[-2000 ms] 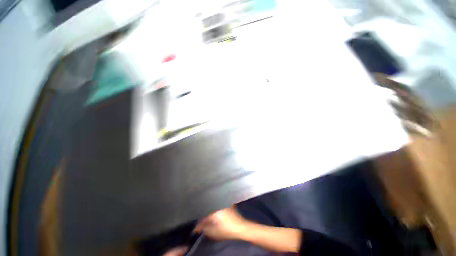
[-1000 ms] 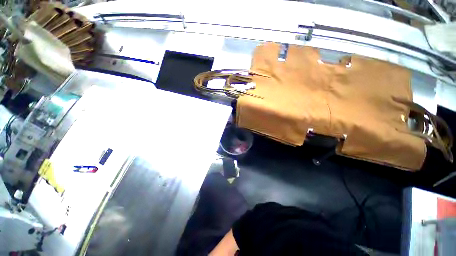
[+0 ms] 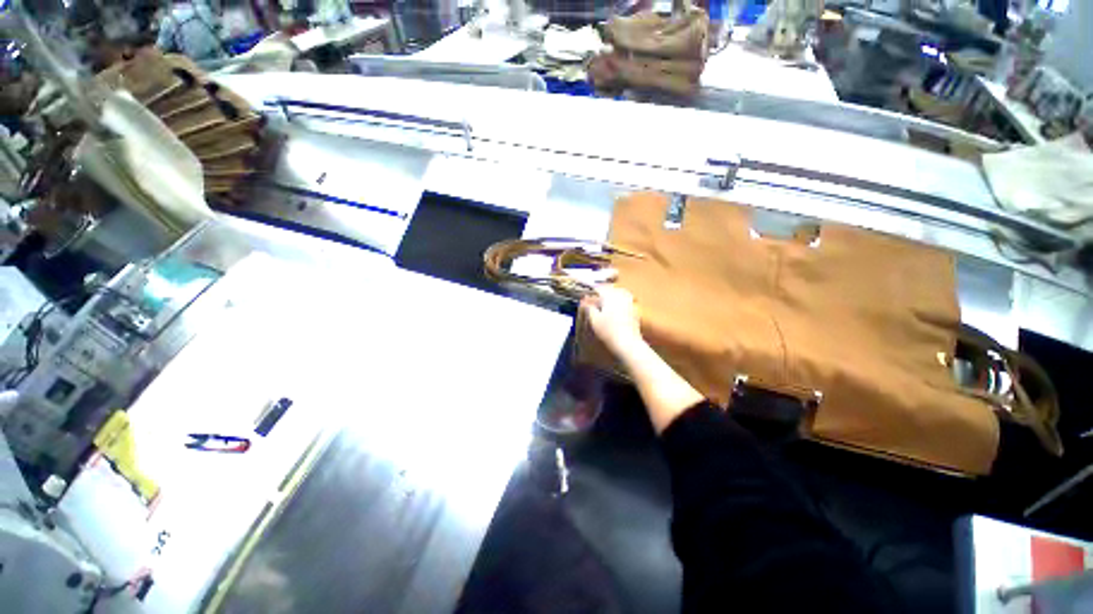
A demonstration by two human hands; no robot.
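A large tan-brown bag panel (image 3: pixel 839 288) lies spread flat right of centre, with square notches in its edges and a small dark label near its upper edge. Brown looped handles (image 3: pixel 527 258) stick out at its left end, and another handle loop trails at its right end. My right hand (image 3: pixel 611 318), bare below a black sleeve, is closed on the panel's left edge beside the base of the left handles. Its fingertips are small and partly blurred. My left hand is out of the picture.
The white machine table (image 3: pixel 396 348) is at left, bearing red-and-dark snips (image 3: pixel 218 443) and a small dark rectangular item (image 3: pixel 273 416). Brown bags (image 3: pixel 198 120) are piled at upper left. A round container (image 3: pixel 569 408) sits below my hand. Metal rails cross behind the panel.
The view has tilted up, showing more of the factory floor behind. My right hand has come into view from below and taken hold of the panel's left edge.
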